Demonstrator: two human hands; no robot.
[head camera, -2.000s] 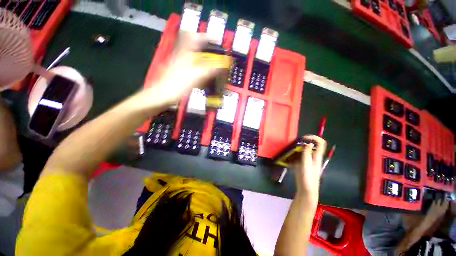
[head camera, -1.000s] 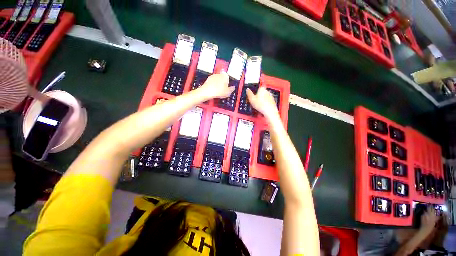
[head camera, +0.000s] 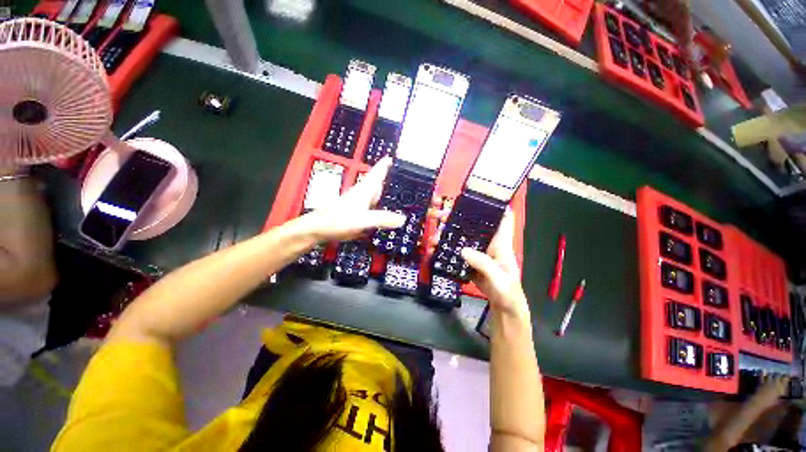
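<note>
My left hand (head camera: 358, 210) holds an open flip phone (head camera: 430, 119) upright over the tray, its screen lit white and the thumb on its keypad. My right hand (head camera: 495, 263) holds a second open flip phone (head camera: 513, 150), tilted right, with a small blue mark on its white screen and the thumb on its lower keys. Below them is the red phone tray (head camera: 292, 183). More open flip phones lie in it, two at its back left (head camera: 346, 131) and several in the front row (head camera: 353, 262), partly hidden by my hands and the held phones.
A pink fan (head camera: 53, 88) stands at left, a smartphone (head camera: 128, 199) on its base. A red pen (head camera: 558, 265) and a red-white pen (head camera: 571, 307) lie right of the tray. Another tray (head camera: 652, 291) with closed phones is at right, a person's hand (head camera: 769, 393) near it. A small part (head camera: 213, 102) lies back left.
Both hands have lifted the two back-row phones they were touching and brought them up and nearer the wearer. The view has shifted slightly, showing more of the fan.
</note>
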